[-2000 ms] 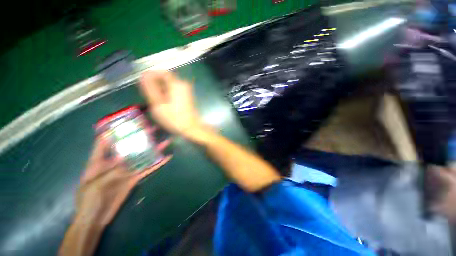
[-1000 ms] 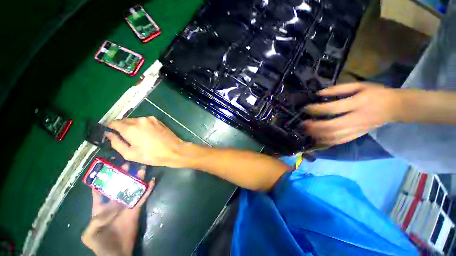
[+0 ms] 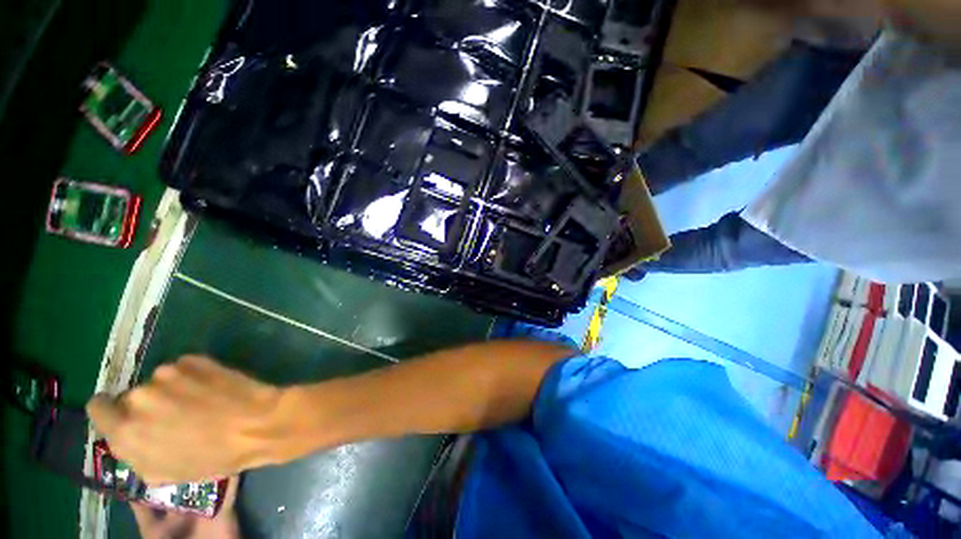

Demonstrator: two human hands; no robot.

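Note:
A red-rimmed open phone unit with its green and silvery board showing lies at the lower left, partly covered by my right hand. My left hand is under it and holds it, mostly hidden and cut off by the bottom edge. My right hand is over the phone with its fingers curled. A thin black housing sticks out from its fingertips to the left, over the pale ledge. The fingertips' exact grip is hidden.
Red-rimmed phones with green boards lie on the green belt. Stacked shiny black trays hold black housings beyond my right forearm. Another person in pale clothing stands at the right, near a carton.
The view has shifted, with the trays now further left. My right hand has come down over the phone with the black housing. The other person's hand has left the trays.

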